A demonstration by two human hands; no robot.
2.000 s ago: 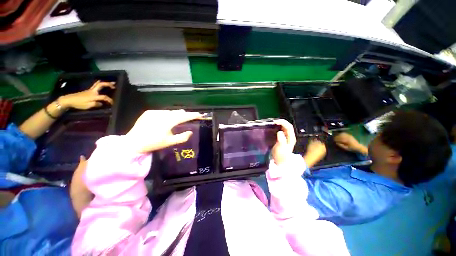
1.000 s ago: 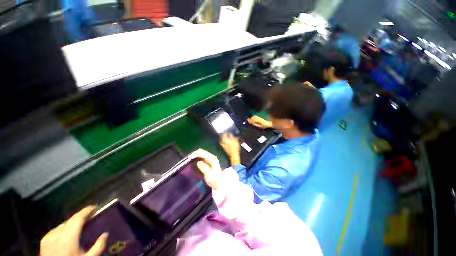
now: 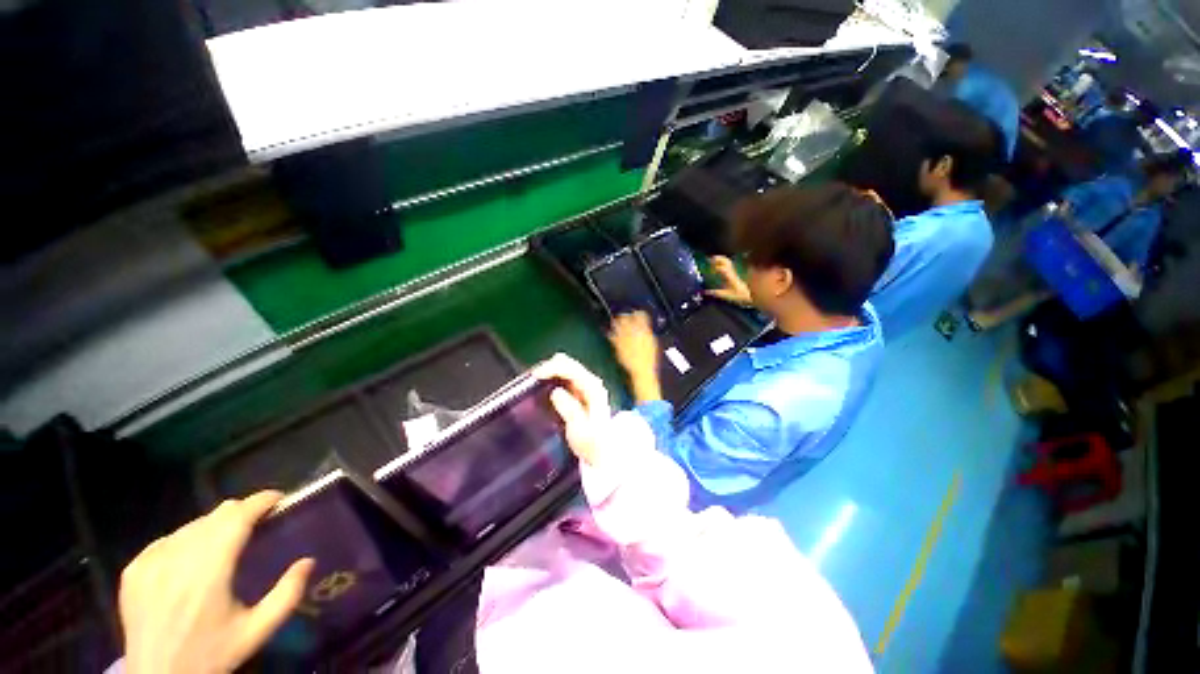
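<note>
Two tablets lie side by side in a black tray (image 3: 434,560) in front of me. The left tablet (image 3: 345,546) is dark with a dim yellow logo. The right tablet (image 3: 480,461) has a dark purplish, reflecting screen. Both tilt up at their far edges. My left hand (image 3: 198,579) grips the left tablet at its upper left, thumb over the screen. My right hand (image 3: 575,402) holds the right tablet's upper right corner. A small piece of clear film with a white patch (image 3: 419,428) stands at the right tablet's far edge.
Another black tray (image 3: 355,395) lies just beyond on the green bench (image 3: 513,310). A long white shelf (image 3: 461,66) runs above. At right, a person in a blue smock (image 3: 776,408) handles two tablets (image 3: 632,287) in a tray. More people in blue stand farther back.
The view has swung right, bringing the neighbours and blue floor into sight. My hands stay on the two tablets. The yellow logo looks dimmer. The neighbour's bright screen is now dark.
</note>
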